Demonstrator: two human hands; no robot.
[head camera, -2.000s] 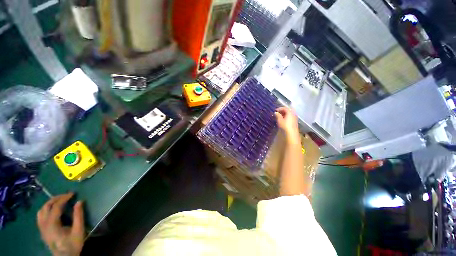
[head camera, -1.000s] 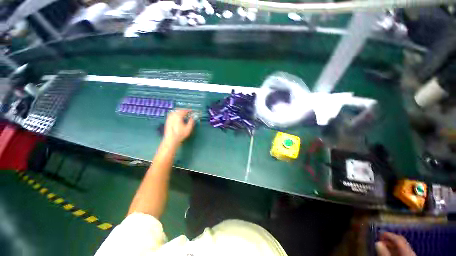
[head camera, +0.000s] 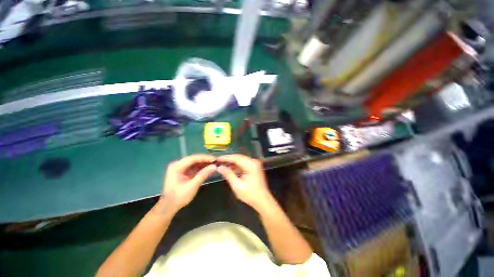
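Note:
My left hand (head camera: 187, 178) and my right hand (head camera: 244, 176) meet fingertip to fingertip over the bench's front edge. A small dark part (head camera: 217, 163) shows between the fingertips, mostly hidden and too blurred to name. Just beyond is the yellow box with a green button (head camera: 218, 135). The black fixture (head camera: 277, 142) with a pale seat is to its right, with the orange-yellow button box (head camera: 324, 139) beyond. A loose pile of purple housings (head camera: 145, 114) lies at the left.
The left blister tray (head camera: 81, 111) has purple rows; a dark heap (head camera: 54, 167) lies in front. A round clear bag (head camera: 199, 89) is behind the pile. The full tray (head camera: 360, 197) sits on a carton (head camera: 382, 253) at right. The red-orange machine housing (head camera: 414, 76) is upper right.
My left hand has moved right from the left tray, and my right hand has left the full tray. They have come together at the centre. The view has turned right.

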